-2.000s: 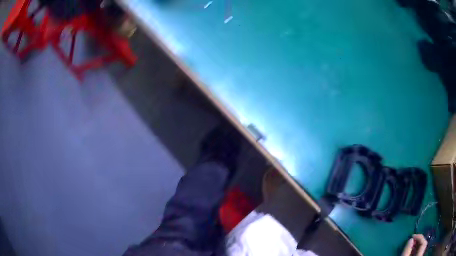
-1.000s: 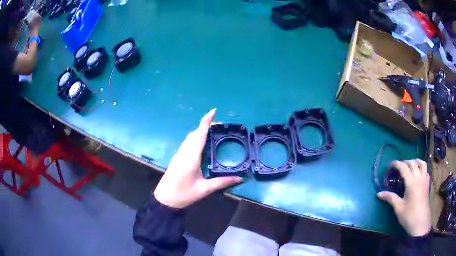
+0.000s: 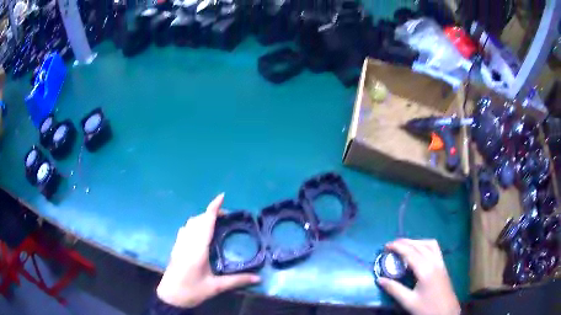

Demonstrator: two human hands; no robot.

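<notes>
Three empty black speaker housings stand in a row on the green table: a left one (image 3: 238, 267), a middle one (image 3: 266, 237) and a right one (image 3: 352, 209). My left hand (image 3: 195, 258) is around the left edge of the left housing, thumb at its near side and fingers at its far corner. My right hand (image 3: 424, 277) grips a small round speaker driver (image 3: 391, 264) with a pale disc facing up, right of the housings. A thin wire runs from the driver towards the housings.
A brown glue gun tray (image 3: 400, 168) holds a glue gun (image 3: 444, 132). The driver carton (image 3: 486, 246) is at the right edge. Housings with drivers (image 3: 95, 128) and a blue bag (image 3: 46, 89) are at left. A pile of black housings (image 3: 332, 40) lies at the far side.
The view has shifted. My right hand has brought the driver leftwards, nearer the housings, and its pale disc now shows. My left hand remains at the left housing.
</notes>
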